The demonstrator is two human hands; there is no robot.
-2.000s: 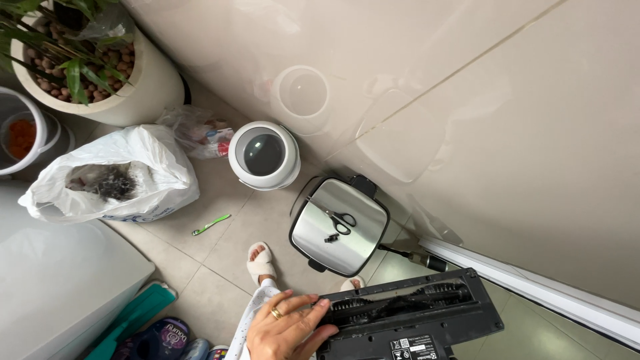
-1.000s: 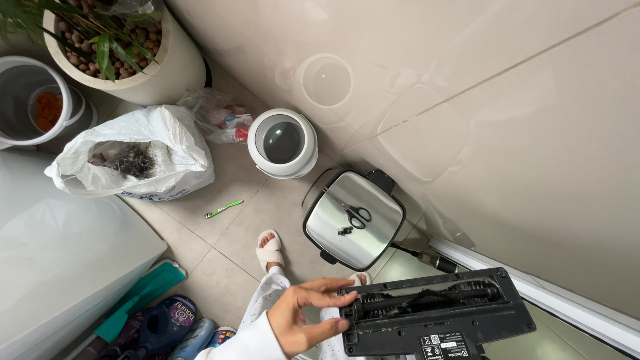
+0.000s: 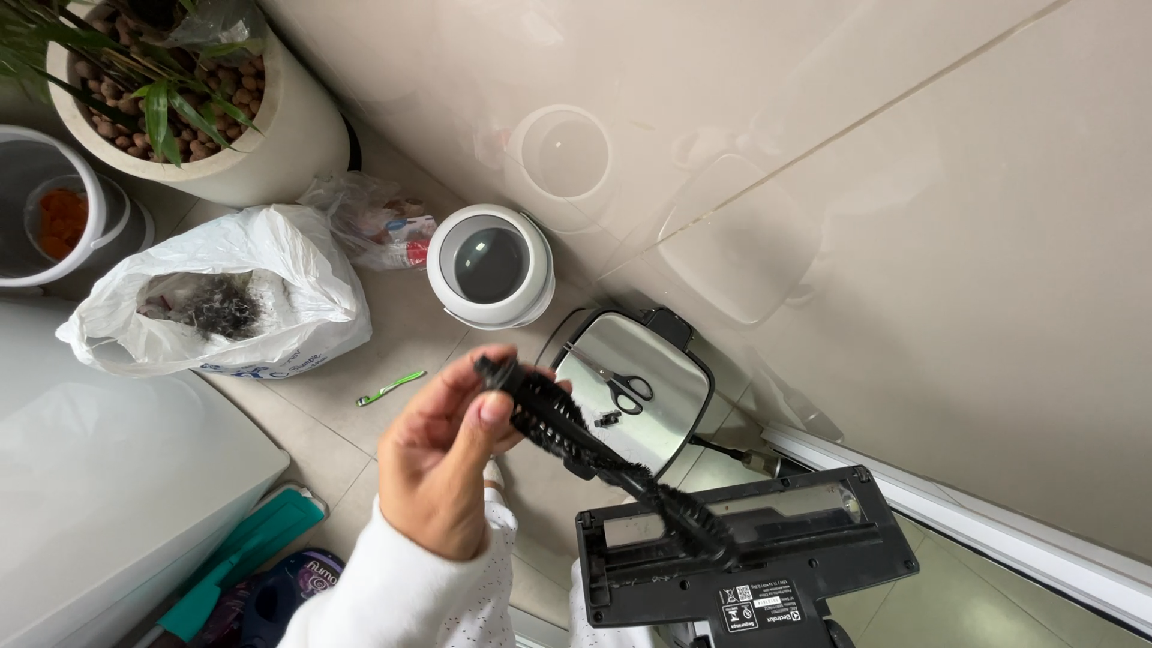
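My left hand (image 3: 450,450) grips one end of a black roller brush (image 3: 603,450) between thumb and fingers. The brush slants down to the right, its far end over the underside of an Electrolux vacuum cleaner head (image 3: 747,540), whose long brush slot shows. My right hand is out of view. Scissors with black handles (image 3: 627,391) and a small black part (image 3: 608,419) lie on the steel lid of a bin (image 3: 670,427) beyond the brush. A green toothbrush (image 3: 391,388) lies on the floor, left of my hand.
An open white plastic bag (image 3: 324,297) holds grey fluff. Beside it stand a white bucket (image 3: 540,292), a planter (image 3: 297,135) and another bucket (image 3: 94,225). A teal dustpan (image 3: 247,549) lies by a white appliance (image 3: 117,468). The tiled wall (image 3: 855,225) rises at right.
The roller brush was in the slot of the vacuum head; my left hand, earlier at the head's left end, has lifted the brush up and to the left.
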